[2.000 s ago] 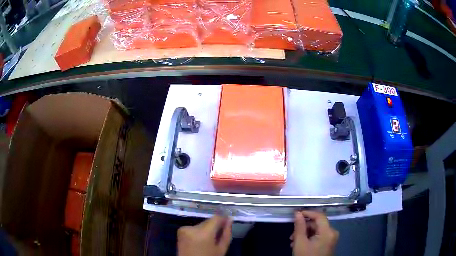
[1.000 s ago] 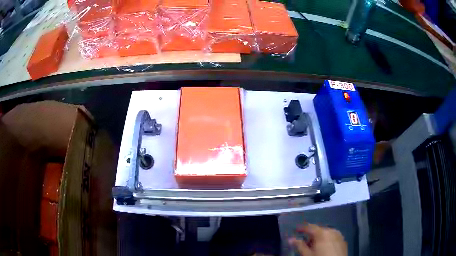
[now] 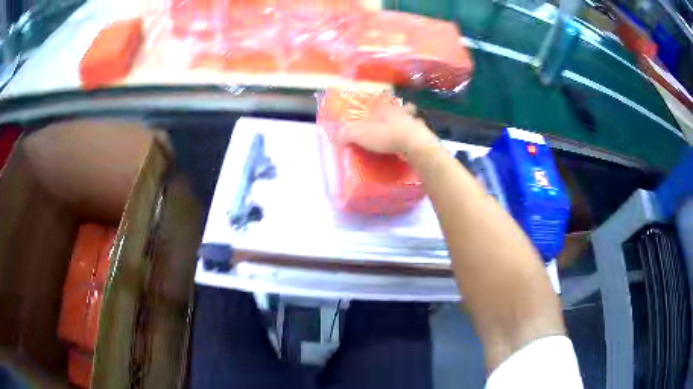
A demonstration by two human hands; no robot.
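Observation:
My right hand (image 3: 384, 131) is on the upper part of an orange product box (image 3: 376, 186) in clear film, with my forearm reaching up across the right side of the sealer. The fingers are blurred, and the box is at the middle of the white bed (image 3: 289, 201), its far end near the belt edge. The sealing bar (image 3: 342, 253) runs along the near side of the bed, apart from the box. My left hand is not in view.
The blue control unit (image 3: 532, 194) stands right of the bed. An open brown carton (image 3: 129, 251) with orange boxes (image 3: 85, 285) is at left. Beyond, film-wrapped orange boxes (image 3: 304, 38) and a single orange box (image 3: 112, 53) lie on the pale board. A teal bottle (image 3: 557, 47) stands on the green belt.
My right hand has come up from below the sealer onto the box. My left hand, seen at the bar two seconds ago, is out of view. The sealer's side arms look raised.

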